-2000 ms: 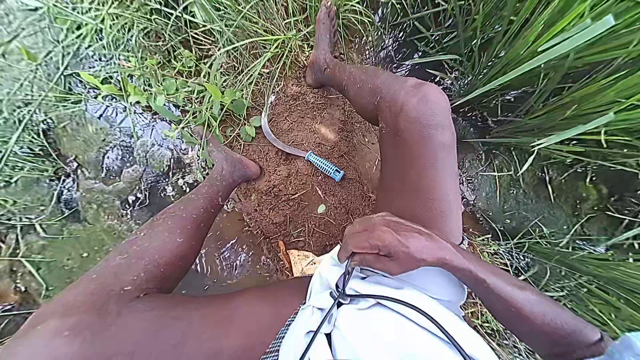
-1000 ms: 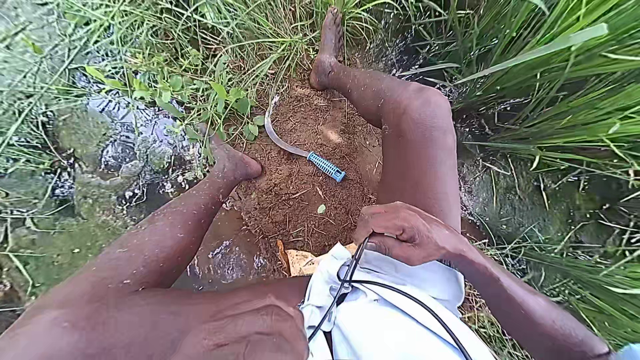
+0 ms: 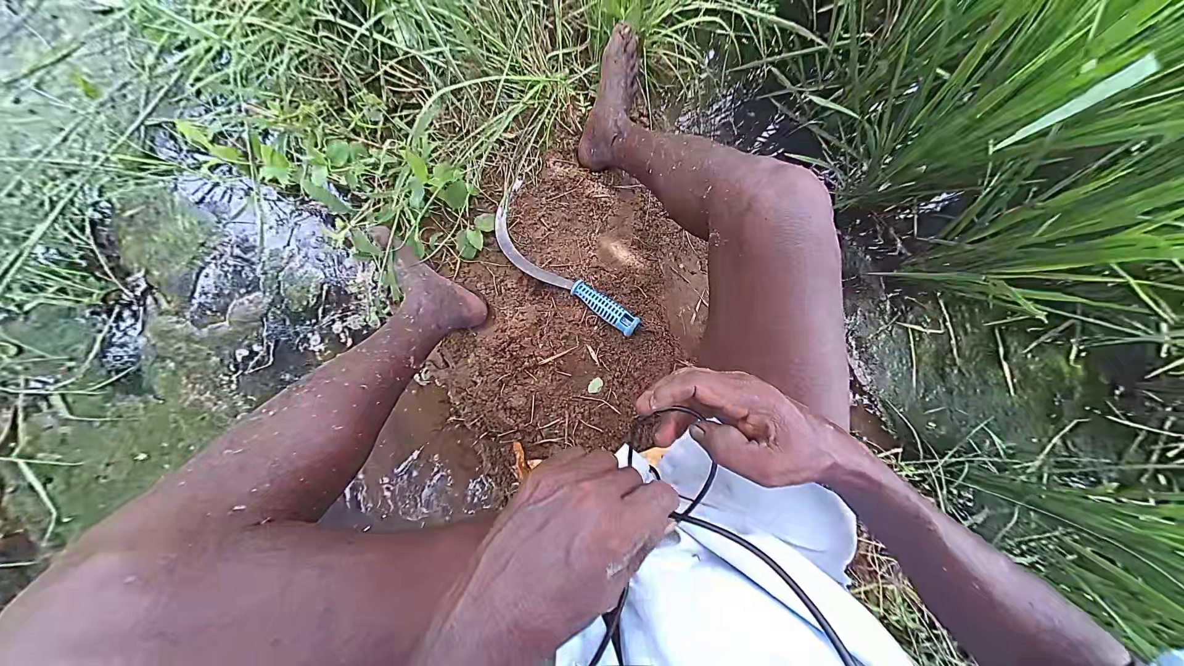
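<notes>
A black cable [image 3: 772, 561] runs over the white cloth [image 3: 731, 601] on my lap and makes a loop near my hands. My right hand [image 3: 740, 425] pinches the loop between thumb and fingers, just above the cloth. Beside it on the left, my left hand [image 3: 578, 536] has its fingers curled down over the cloth and the cable; its fingertips are hidden, so I cannot tell which of them it grips. Farther forward, a sickle [image 3: 606, 308] with a curved metal blade and a blue ribbed handle lies on the brown soil between my feet.
My bare legs are spread around a mound of damp soil [image 3: 546, 370]. Muddy water [image 3: 421, 462] lies beside it at left. Tall green grass [image 3: 1045, 176] stands at right, with more grass and leafy weeds [image 3: 416, 180] at the front left.
My left hand, out of view two seconds ago, has come in from the bottom to the cloth beside my right hand. My right hand has raised a loop of the cable. The sickle has stayed put.
</notes>
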